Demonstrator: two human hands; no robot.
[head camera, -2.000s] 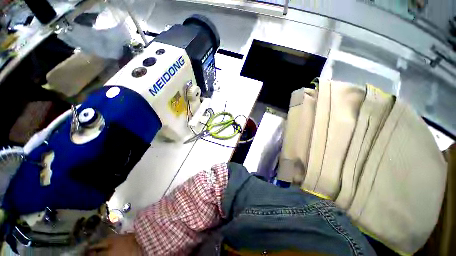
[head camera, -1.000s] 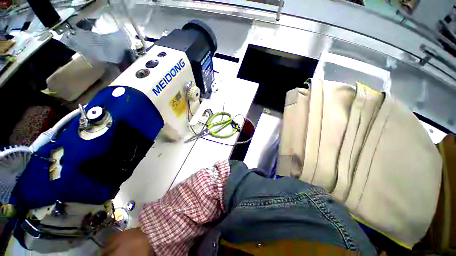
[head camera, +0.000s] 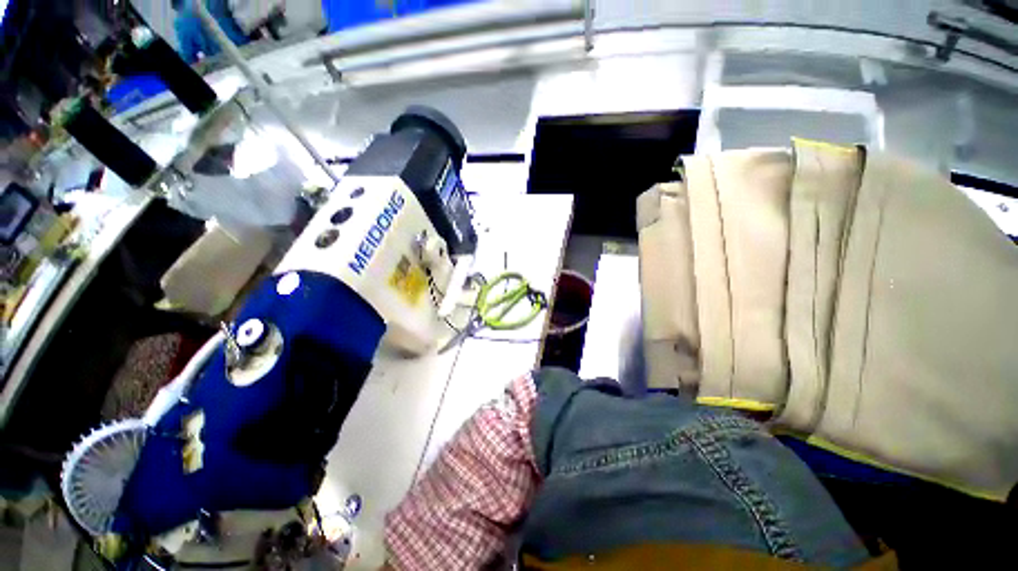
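The blue and white sewing machine marked MEIDONG (head camera: 279, 368) fills the left middle of the view. Its metal parts at the needle end show at the bottom edge. A red checked cuff and denim sleeve (head camera: 659, 463) reach to the machine's right side; the right hand is cut off by the bottom edge. My left hand is not in view. Lime-green scissors (head camera: 510, 302) lie on the white table (head camera: 430, 390) right of the machine. Folded beige pieces with yellow edges (head camera: 826, 312) lie in a stack on the right.
A white ribbed disc (head camera: 103, 477) is at the machine's needle end. A round dark red container (head camera: 573, 301) stands beside the table edge. A beige piece (head camera: 214, 271) lies behind the machine. Dark thread cones (head camera: 112, 145) stand at upper left. Part of a person in blue (head camera: 204, 28) shows at the top.
The view has shifted, so the machine sits lower and further right. The right hand, partly visible at the bottom before, has left the picture. The scissors and stack keep their places.
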